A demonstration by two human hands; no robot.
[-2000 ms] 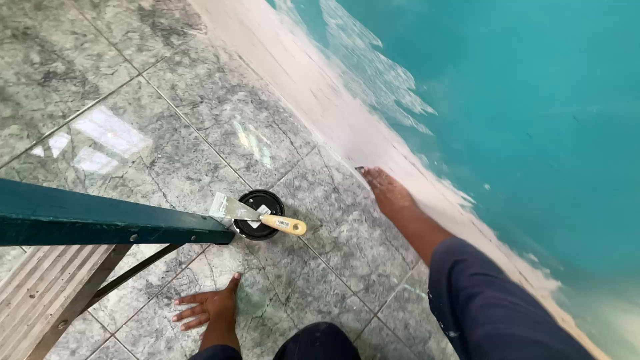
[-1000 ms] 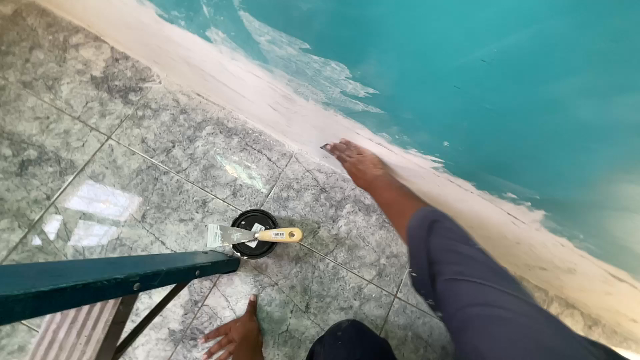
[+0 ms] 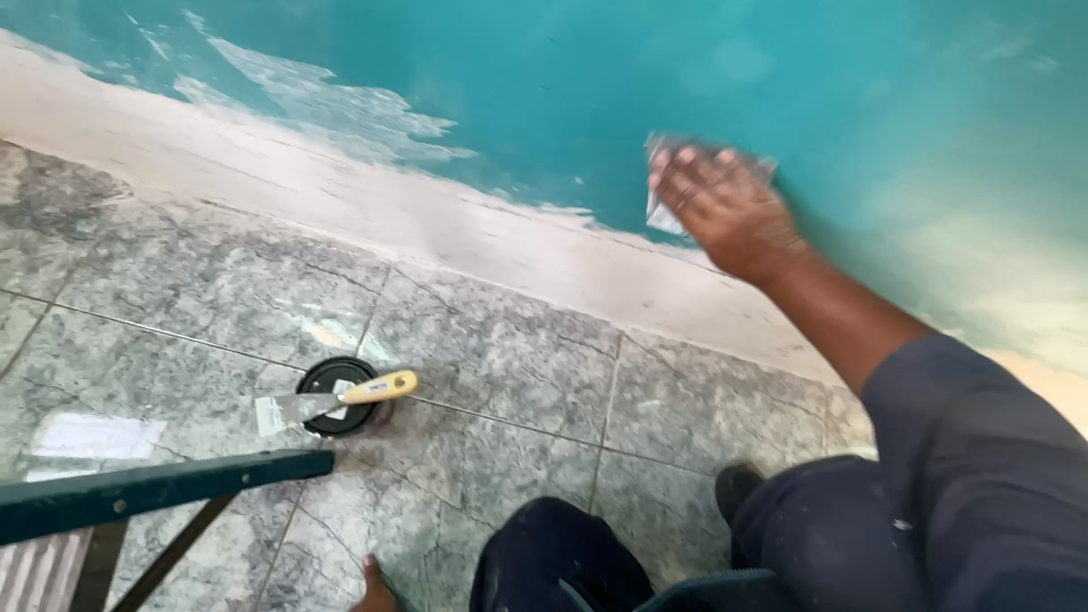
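My right hand [image 3: 722,204] presses a folded, greyish sheet [image 3: 667,217], perhaps sandpaper, flat against the teal wall [image 3: 544,102], just above the whitish band of filler [image 3: 476,225] along its base. The hand is slightly blurred. At the bottom edge only part of my left hand [image 3: 374,591] shows, low by the tiled floor; the rest is cut off. A putty knife with a yellowish handle [image 3: 380,388] and a white-smeared blade lies across a round black lid [image 3: 340,425] on the floor, between my left hand and the wall.
The green leg of a stepladder [image 3: 170,484] reaches in from the left, with a ribbed step [image 3: 38,569] under it. My knees are bent at the bottom, and a dark shoe [image 3: 738,489] shows near the wall. A rough whitish patch [image 3: 340,106] marks the wall at upper left.
My right hand has moved from the foot of the wall up onto the teal paint, and the sheet under it now shows. The view has shifted right along the wall.
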